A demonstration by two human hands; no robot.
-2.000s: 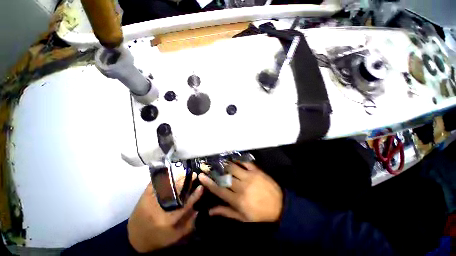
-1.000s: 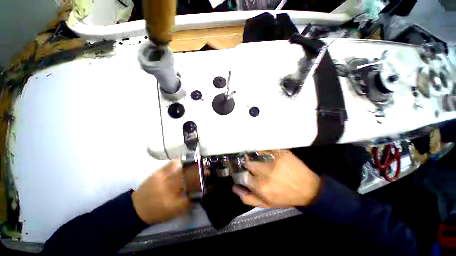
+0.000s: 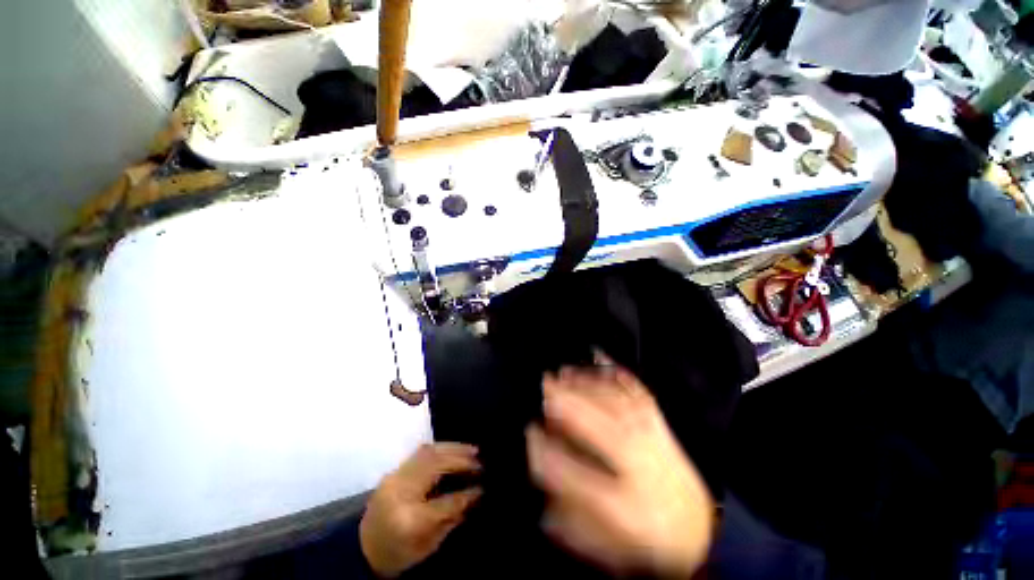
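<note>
The black garment piece (image 3: 669,329) lies in front of and under the white sewing machine head (image 3: 476,232), and dark cloth hangs toward the lap. My left hand (image 3: 422,508) is at the cloth's left edge near the table front, with thumb and fingers on the black fabric. My right hand (image 3: 618,470) is over the cloth to the right, fingers spread and blurred; whether it grips the cloth cannot be told. The needle area (image 3: 454,306) shows at the left end of the head, above both hands, with black cloth beside it.
White table (image 3: 249,385) with a worn brown edge at left. A small brown part (image 3: 406,393) lies left of the cloth. Red-handled scissors (image 3: 796,304) lie right of the machine. A black band (image 3: 577,204) crosses the arm. A wooden post (image 3: 392,74) stands at its left end.
The view has widened and shifted. Both hands have moved away from the needle area toward the wearer. More black cloth now shows in front of the machine.
</note>
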